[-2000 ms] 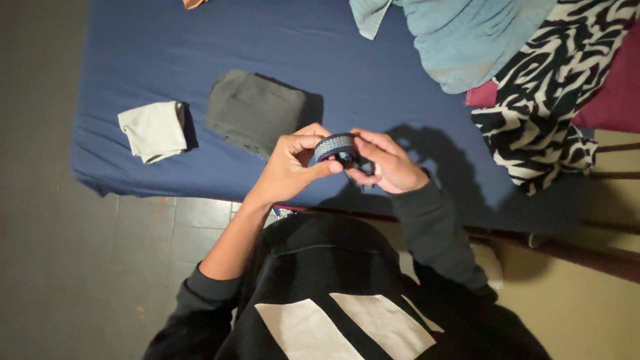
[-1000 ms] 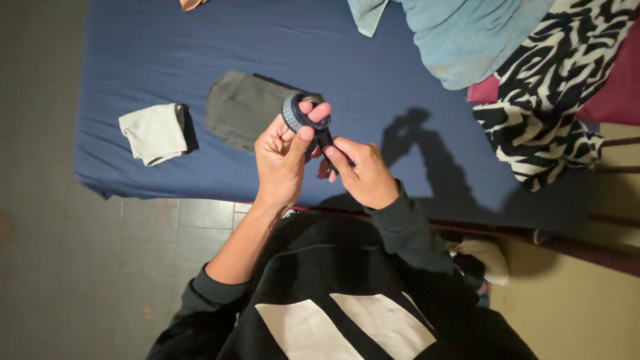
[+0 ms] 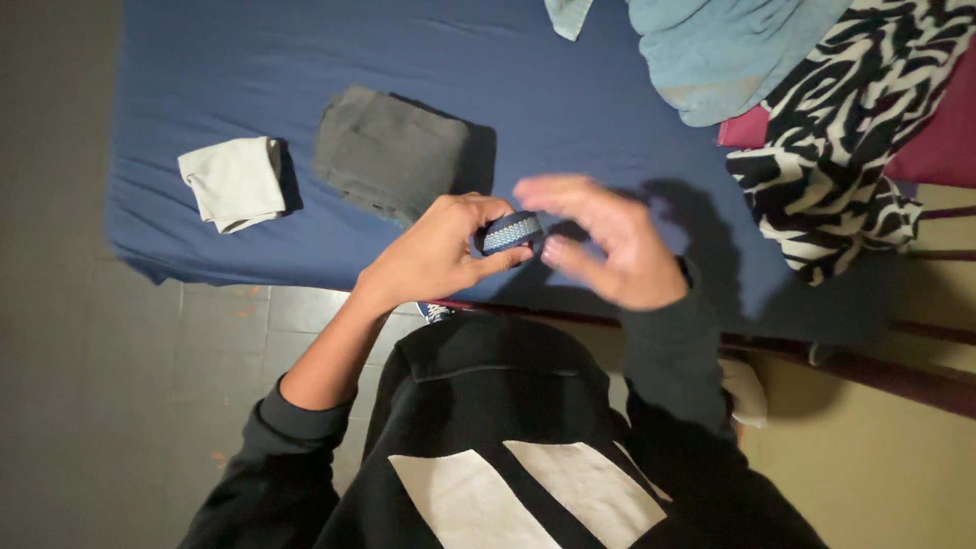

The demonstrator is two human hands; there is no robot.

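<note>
A rolled strap of dark blue webbing with a pale patterned stripe, perhaps a belt, is pinched between the thumb and fingers of my left hand. Just right of the roll is my right hand, blurred, its thumb and fingers apart with nothing seen between them. Beyond my left hand lies a folded dark grey cloth on the blue bed sheet. Farther left on the sheet sits a folded off-white cloth.
At the upper right are a light blue cloth, a black-and-white patterned cloth and a dark red cloth. A dark red bed rail runs along the near right side. Grey floor tiles show at the lower left.
One second ago both hands were at the strap, with an end hanging from the roll. Now the roll is lower in my left hand, and my right hand has come away to the right.
</note>
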